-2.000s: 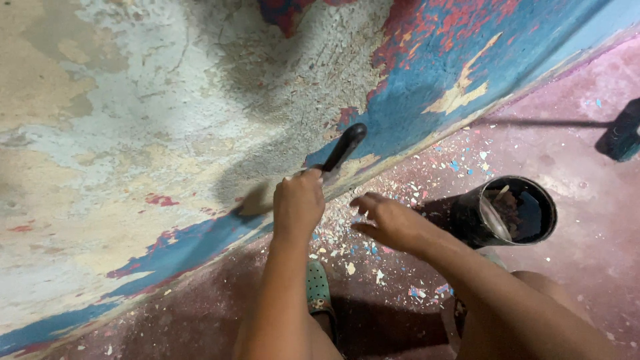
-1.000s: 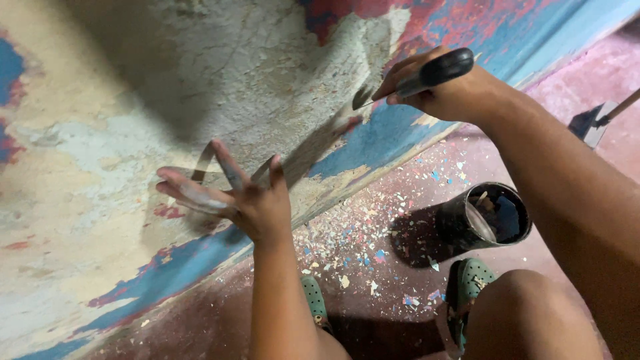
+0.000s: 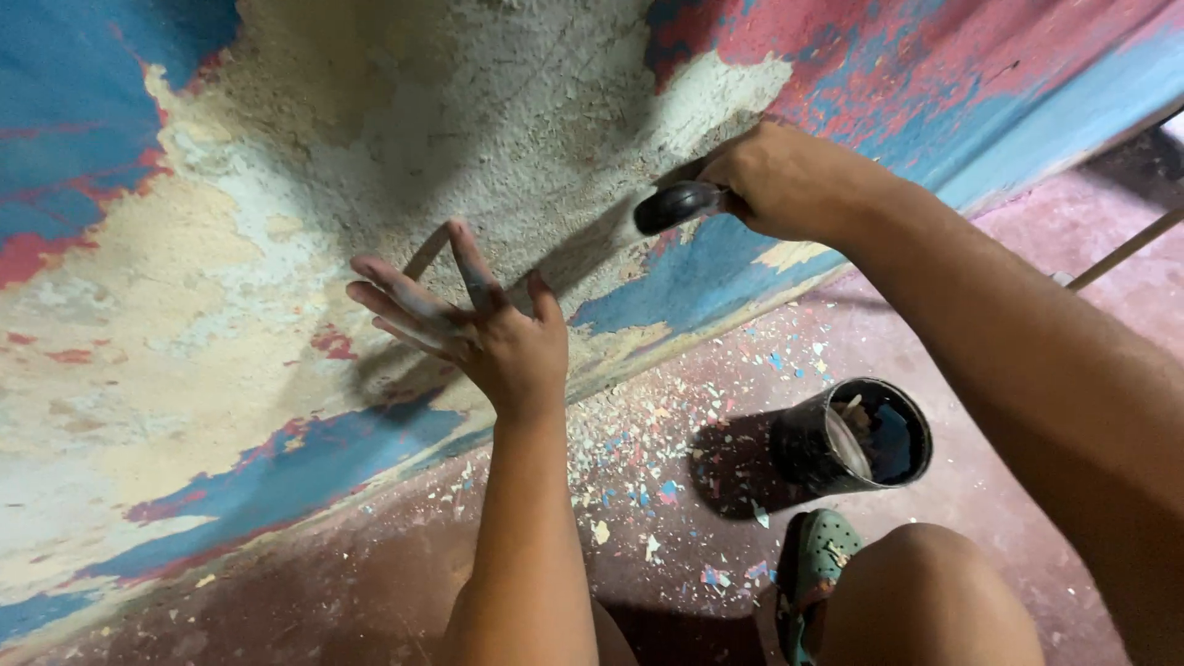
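My right hand [image 3: 772, 180] grips a hand tool with a black handle [image 3: 680, 207] against the wall's lower part; its working end is hidden by the hand and shadow. To the left, my left hand [image 3: 481, 324] has its fingers spread near or against the wall and holds nothing; whitish dust coats several fingers. The painted wall [image 3: 546, 120] shows bare rough plaster between patches of blue, red and cream peeling paint.
Paint flakes [image 3: 647, 462] lie scattered on the reddish floor along the wall's foot. A black bucket [image 3: 800, 453] with dark liquid and something inside stands near my green clog [image 3: 823, 555]. A thin pole [image 3: 1124, 248] slants in at the right edge.
Two seconds ago the black-handled tool was at my left hand; it is now in my right hand, farther right on the wall. My left hand has let go and its fingers have spread.
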